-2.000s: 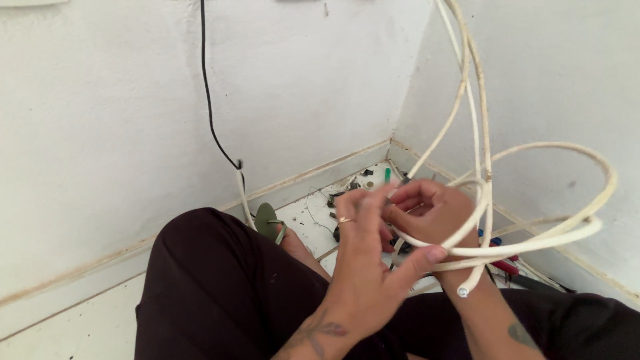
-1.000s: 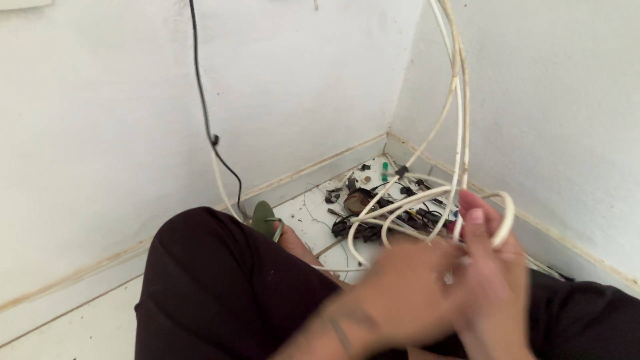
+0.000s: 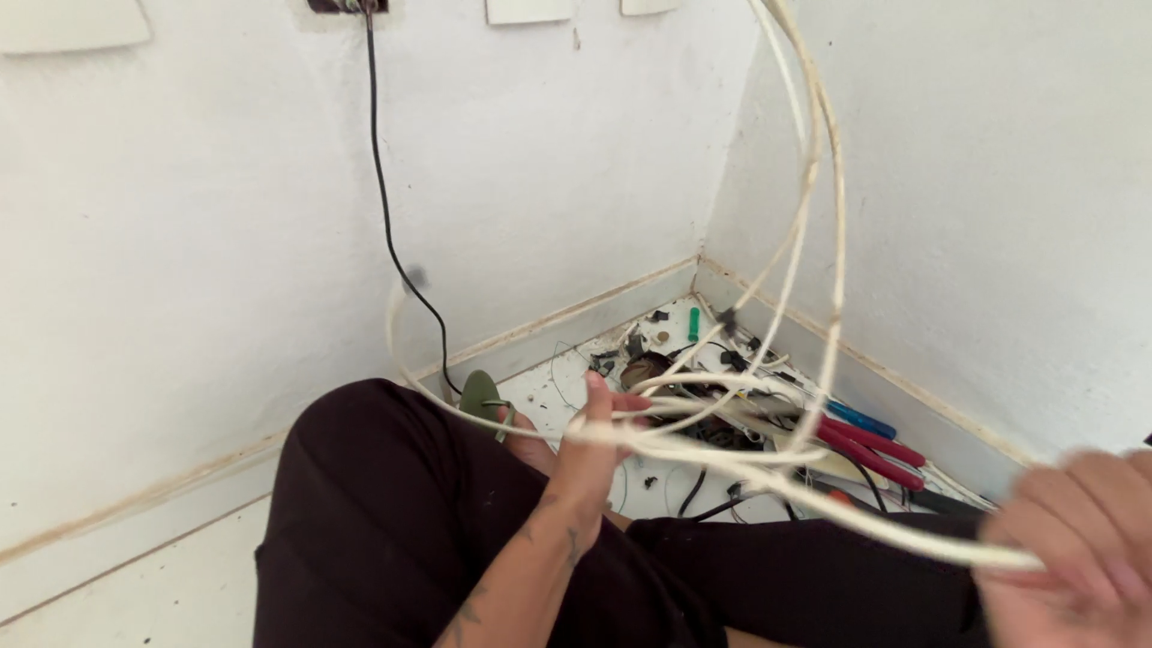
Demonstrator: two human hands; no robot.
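Observation:
Several loops of white coaxial-type cable (image 3: pixel 837 270) hang from above at the right and cross in front of my legs. My left hand (image 3: pixel 598 432) is at the middle, against the crossing strands, its thumb up; whether its fingers close on them is not clear. At the lower right, blurred, my right hand (image 3: pixel 1071 540) is closed round one strand, pulled out to the right of the loops. Another stretch of cable curves up on the left to a blurred dark tip (image 3: pixel 416 277) near the wall. A dark piece (image 3: pixel 727 319) sits on a strand near the corner.
Red-handled pliers (image 3: pixel 868 450), a blue-handled tool (image 3: pixel 859 418), a green tool handle (image 3: pixel 694 324) and tangled black cables (image 3: pixel 720 432) lie on the corner floor. A black cable (image 3: pixel 382 180) drops from a wall box (image 3: pixel 346 4). A green flip-flop (image 3: pixel 479 396) is on a foot.
My hands, together a second ago, are now wide apart, the right one far to the right with a strand. The loops are spread lower across my legs. The view has shifted somewhat.

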